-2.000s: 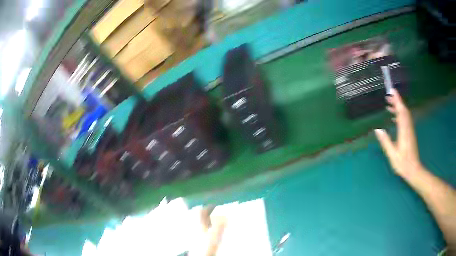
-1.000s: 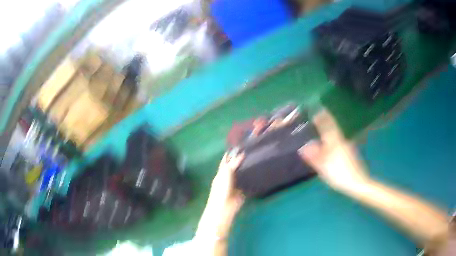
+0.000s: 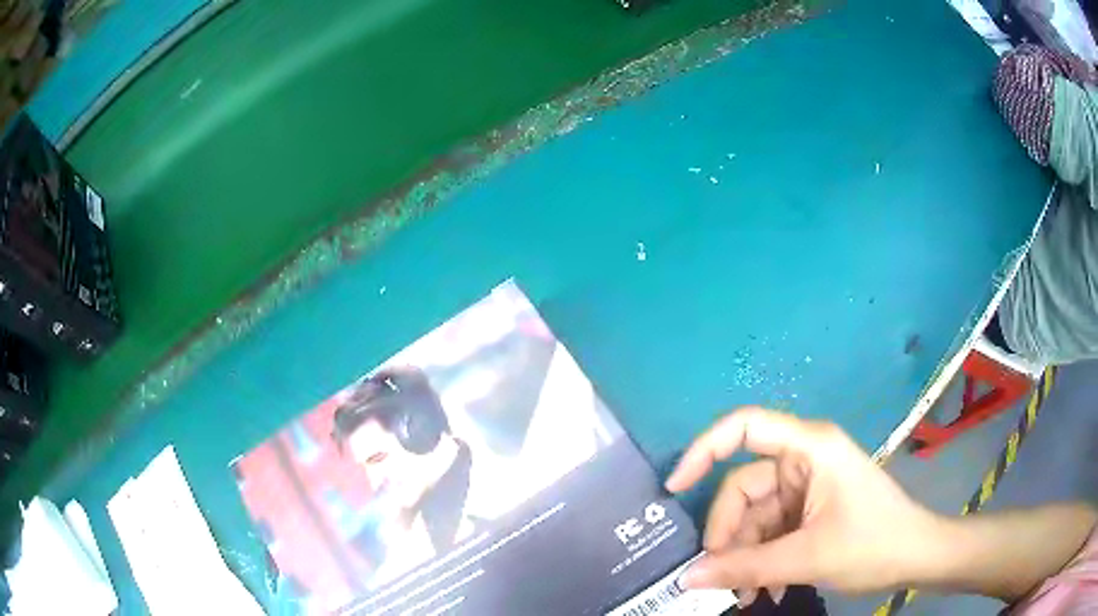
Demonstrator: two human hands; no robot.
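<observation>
A retail box [image 3: 482, 517] lies in front of me with its back up, showing a person wearing headphones and white print; the bottom frame edge cuts it off. My right hand [image 3: 771, 517] is at its lower right corner, index finger bent over the side and the other fingers curled. Its thumb is on the end of a white barcode label [image 3: 656, 598] at that corner; whether the label is fully stuck down cannot be told. My left hand is not in view.
White label sheets [image 3: 175, 529] and crumpled paper [image 3: 54, 566] lie at lower left. Black boxes [image 3: 54, 241] stand on the green conveyor [image 3: 361, 108] at left. Small white scraps dot the worktop [image 3: 771, 241]. Another person's sleeve [image 3: 1066, 265] and a red stool [image 3: 975, 403] are at right.
The view has turned right and down. The box, earlier on the conveyor, is now on the worktop close to me. My left hand has left the view; my right hand is at the box's corner.
</observation>
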